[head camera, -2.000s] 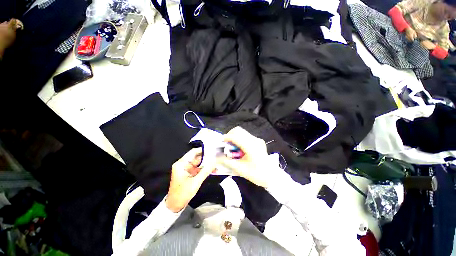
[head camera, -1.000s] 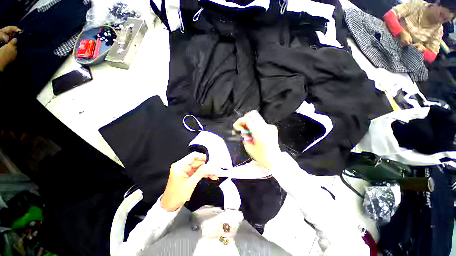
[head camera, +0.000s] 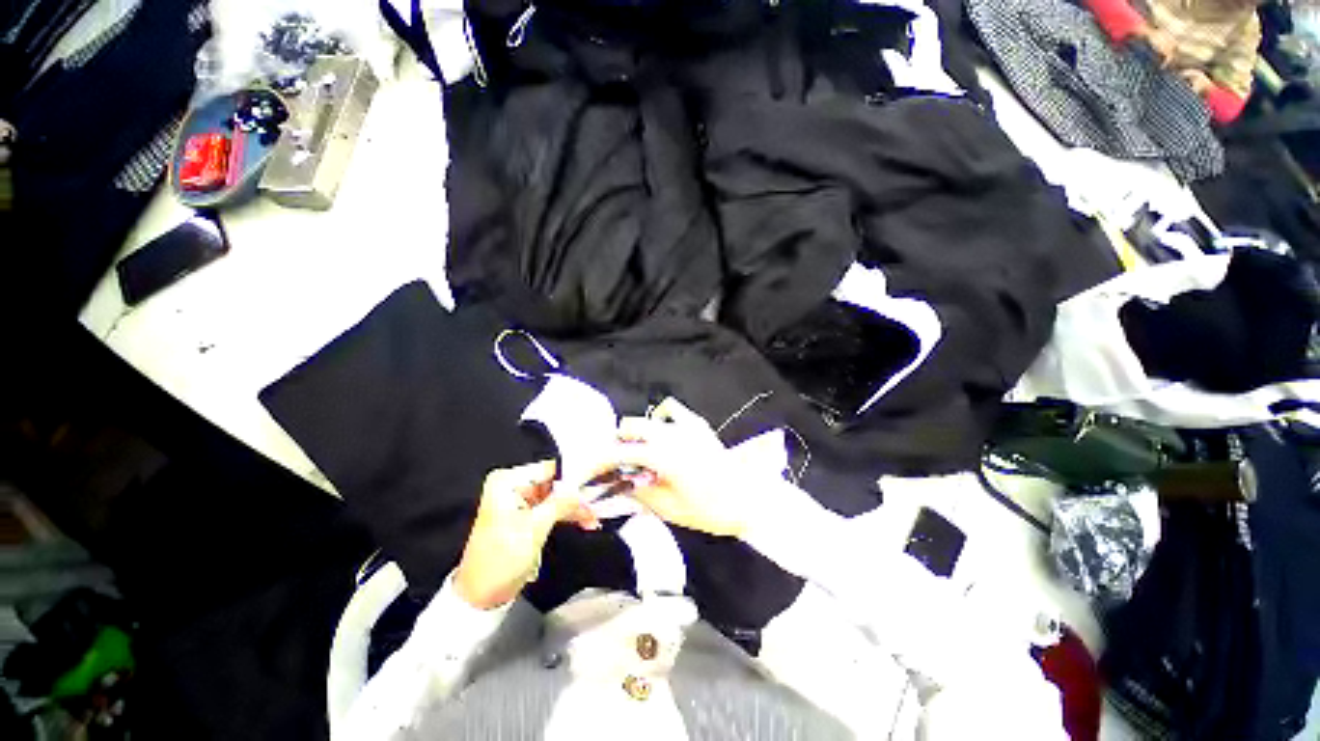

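A white curved band [head camera: 579,418] with a thin pale loop [head camera: 526,353] at its upper left lies on the black garment [head camera: 623,217]. My left hand [head camera: 510,524] pinches the lower edge of the band. My right hand [head camera: 678,471] is at the band's right side, its fingertips close to my left fingertips, with a small dark item [head camera: 615,484] between them. A thin thread [head camera: 746,410] shows above my right hand. I cannot make out a needle.
A grey-blue tray [head camera: 267,149] with a red item, a metal box [head camera: 322,133] and a phone [head camera: 172,258] lie at left. At right are a green bag [head camera: 1079,446], a plastic bag [head camera: 1096,539] and a black flat item [head camera: 935,540]. A person [head camera: 1194,51] is at upper right.
My right hand has moved from its raised place above the garment back down to the band beside my left hand. The view has shifted slightly, moving the scene left and up.
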